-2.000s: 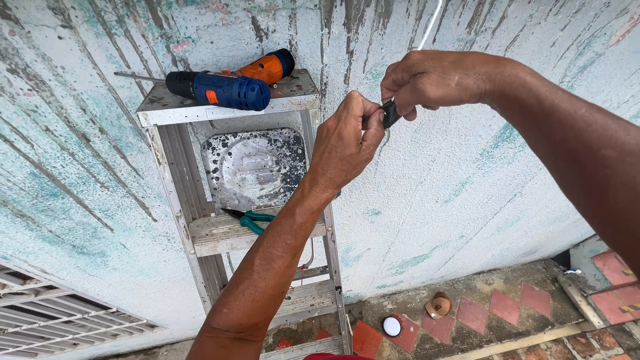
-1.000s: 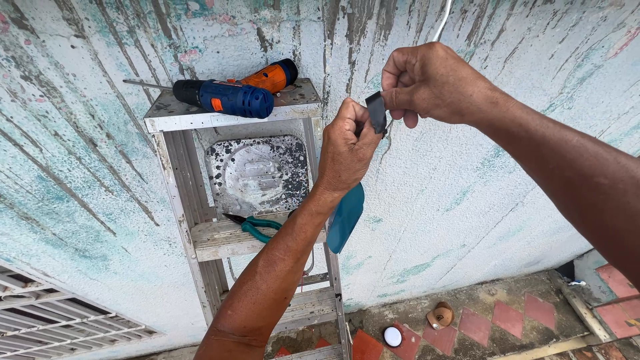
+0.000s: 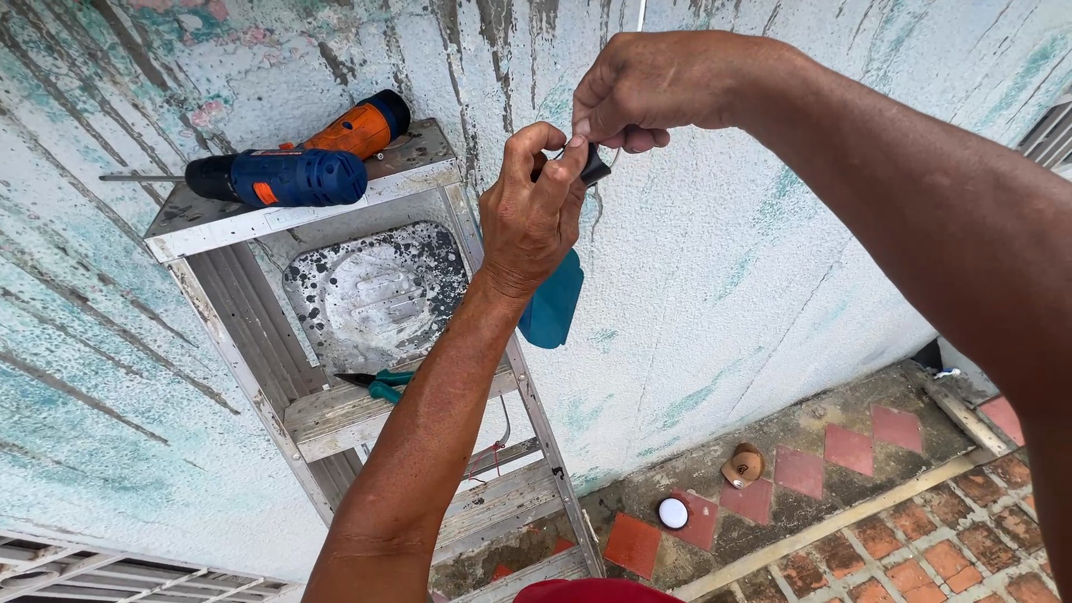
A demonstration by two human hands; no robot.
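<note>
In front of the wall my left hand (image 3: 536, 197) pinches a small black strip, perhaps tape (image 3: 595, 167), between thumb and fingers. My right hand (image 3: 632, 92) meets it from the upper right, fingertips closed at the left fingertips; what they pinch is too small to tell. A white cable (image 3: 641, 15) runs up from behind the right hand. Below the left hand hangs a flat teal object (image 3: 554, 301), its upper part hidden. A blue cordless drill (image 3: 297, 177) with a long bit lies on the ladder's top cap (image 3: 310, 213), its handle orange. Teal-handled pliers (image 3: 385, 383) rest on a ladder step.
The aluminium stepladder (image 3: 553, 452) leans or stands by the stained wall (image 3: 712, 276). A paint-spattered metal plate (image 3: 377, 293) shows within its frame. On the ground below are a cap (image 3: 743, 466) and a round white-topped object (image 3: 672, 512). A window grille (image 3: 126, 578) is at lower left.
The black piece, held upright between both hands a second ago, now sits lower and partly behind my left fingers. My right fingertips have moved to its upper end. The teal object came into view after the first frame.
</note>
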